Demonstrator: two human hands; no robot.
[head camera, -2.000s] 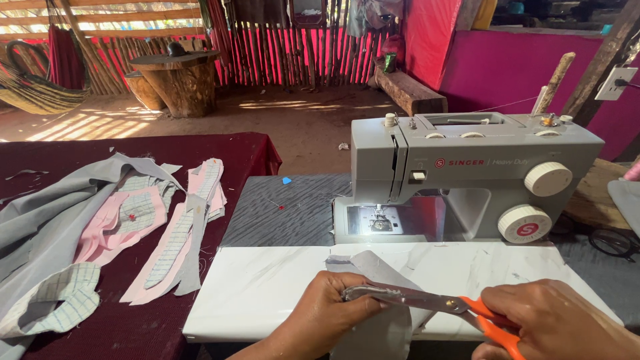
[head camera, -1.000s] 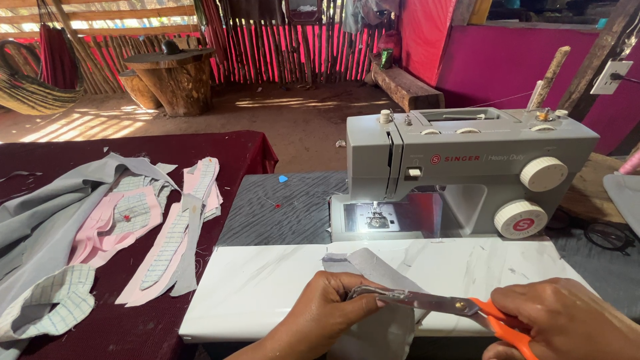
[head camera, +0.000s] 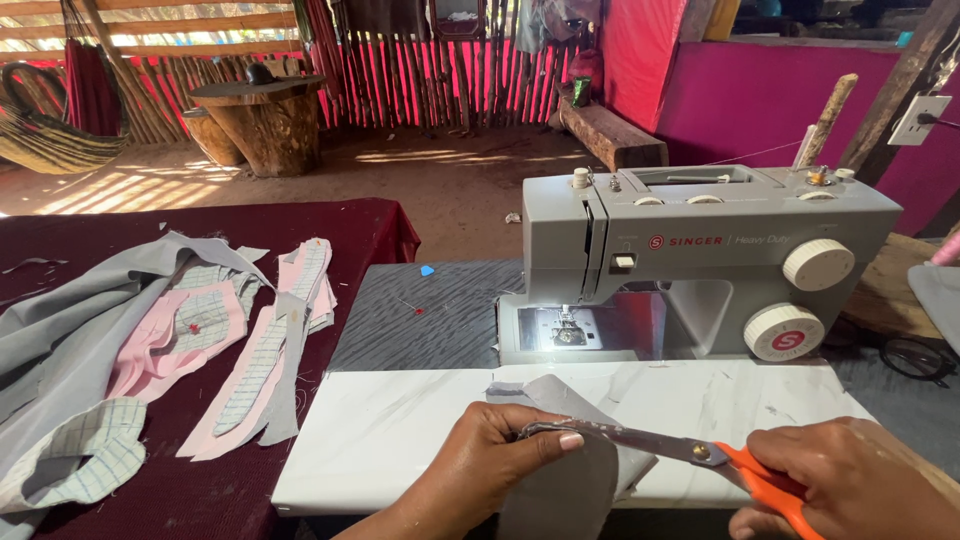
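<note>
My left hand (head camera: 510, 450) pinches a piece of grey fabric (head camera: 559, 487) over the white marbled board, its thumb on top beside the scissor blades. My right hand (head camera: 840, 465) grips the orange handles of the scissors (head camera: 701, 451); their blades point left and reach the cloth at my left fingertips. Behind both hands stands a grey Singer sewing machine (head camera: 720, 217) with its lamp lit over the needle area. Whether the blades are fully closed cannot be told.
Grey cloth (head camera: 90, 300), pink pieces (head camera: 225, 390) and checked pieces (head camera: 112, 450) lie on the dark red tablecloth (head camera: 360, 225) at left. A blue chip (head camera: 427, 271) and red-headed pin (head camera: 419, 310) lie left of the machine. Eyeglasses (head camera: 915, 360) rest at right, near another person's fingers (head camera: 946, 250).
</note>
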